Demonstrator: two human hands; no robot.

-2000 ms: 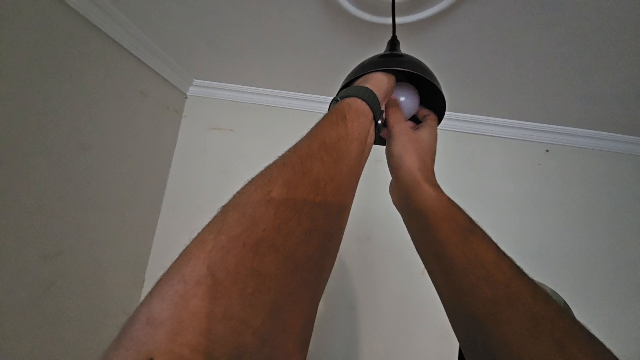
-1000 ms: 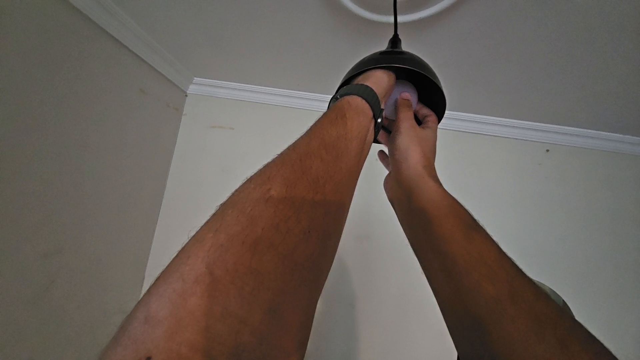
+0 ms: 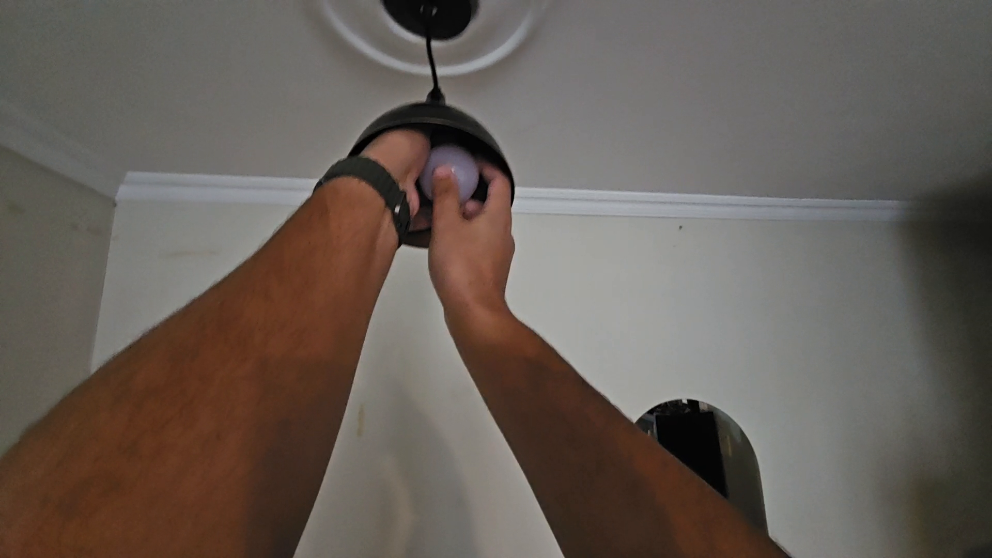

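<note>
A black dome pendant lampshade [image 3: 434,116] hangs from the ceiling on a black cord [image 3: 432,62]. Inside it is a round white light bulb [image 3: 452,172]. My right hand [image 3: 470,225] holds the bulb, thumb across its near face and fingers around its right side. My left hand [image 3: 403,159], with a dark watch band [image 3: 364,172] at the wrist, reaches up inside the shade to the left of the bulb. Its fingers are mostly hidden by the shade and wrist, so what they touch cannot be seen.
Above the cord, a black ceiling canopy [image 3: 434,17] sits inside a white moulded ring [image 3: 387,58]. White cornice [image 3: 620,203] runs along the top of the wall. An arched mirror [image 3: 740,457] is on the wall at lower right, partly behind my right forearm.
The view has shifted, bringing the canopy and mirror into sight. My right thumb has moved lower on the bulb since one second ago, showing more of it. My left hand remains inside the shade.
</note>
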